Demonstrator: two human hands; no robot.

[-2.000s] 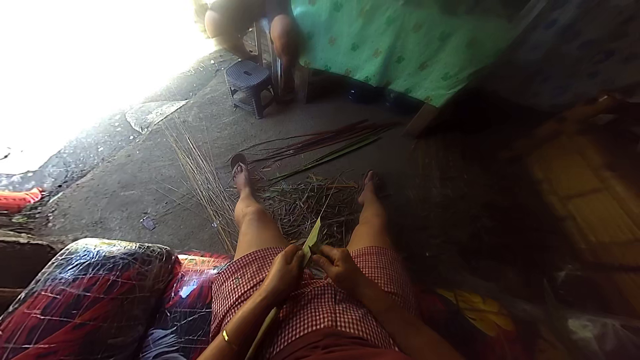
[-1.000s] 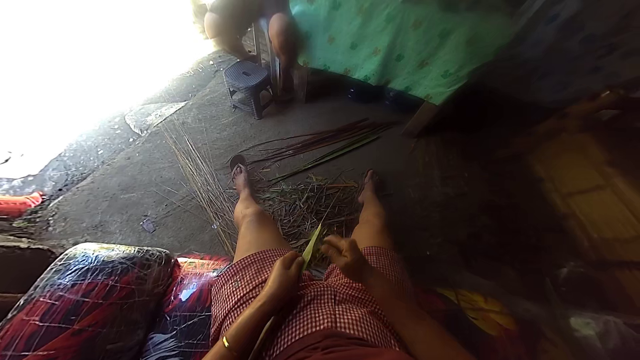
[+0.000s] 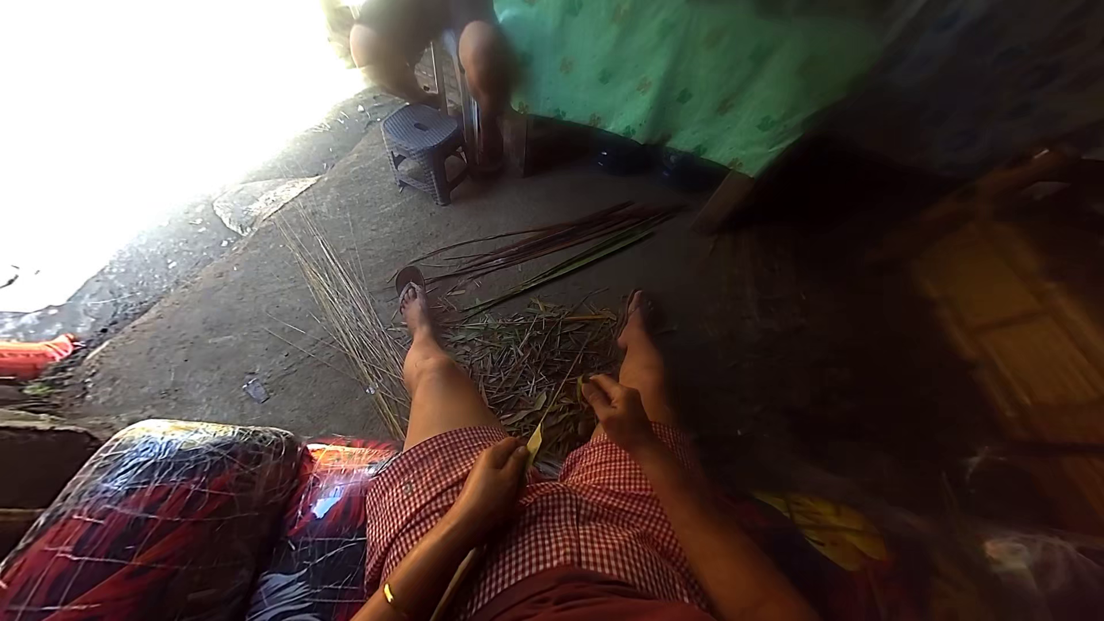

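My left hand (image 3: 498,479) is closed around a long green palm leaf strip (image 3: 535,443) above my left thigh. The strip's pale tip sticks up past the fingers, and its other end runs down under my forearm. My right hand (image 3: 614,409) is raised over my right thigh, a little apart from the strip's wide part. Its thumb and forefinger are pinched at a small yellow-green piece, too small to tell if it is still joined to the strip. Between my legs lies a pile of leaf shreds (image 3: 526,354).
A bundle of thin leaf ribs (image 3: 349,315) lies by my left foot. Long leaves (image 3: 569,250) lie beyond my feet. Farther off are a plastic stool (image 3: 423,129), a person's bare legs (image 3: 486,65) and a green cloth (image 3: 681,78). A plastic-wrapped bundle (image 3: 164,517) is at left.
My right hand has moved away from my left hand, to the right and forward. My left hand still holds the leaf strip near my lap.
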